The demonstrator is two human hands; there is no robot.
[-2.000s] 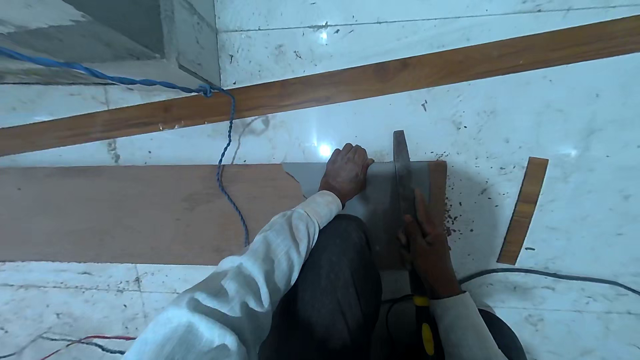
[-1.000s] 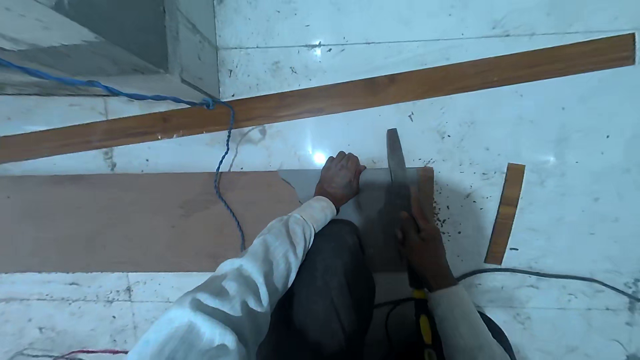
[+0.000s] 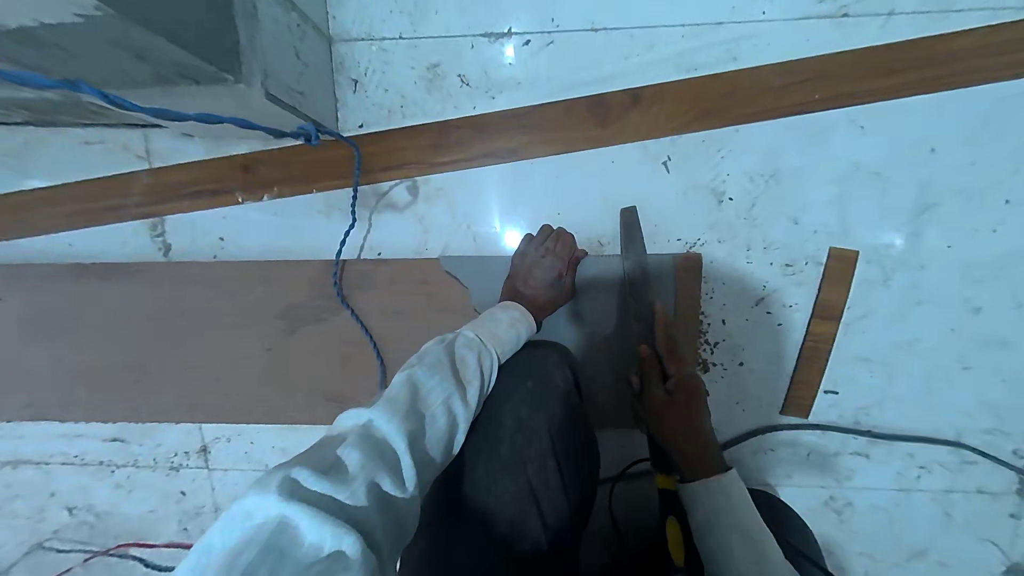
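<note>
My left hand (image 3: 544, 272) rests on a grey sheet (image 3: 596, 292) with its fingers bent at the far edge. The sheet lies over the right part of a wide brown board (image 3: 200, 344), whose end strip shows beyond it. My right hand (image 3: 680, 408) is closed around a long tapered metal blade (image 3: 634, 256), apparently a saw's, with its index finger extended. The blade crosses the sheet near the board's right end, its tip past the far edge. A black and yellow handle (image 3: 674, 540) shows below the right hand; its join with the blade is hidden.
A long wooden strip (image 3: 560, 128) runs across the floor beyond the board. A short wooden piece (image 3: 820, 332) lies at right, near dark crumbs. A blue twisted cord (image 3: 352, 216) crosses strip and board. A black cable (image 3: 864, 434) lies at lower right, and a grey block-like structure (image 3: 292, 64) stands upper left.
</note>
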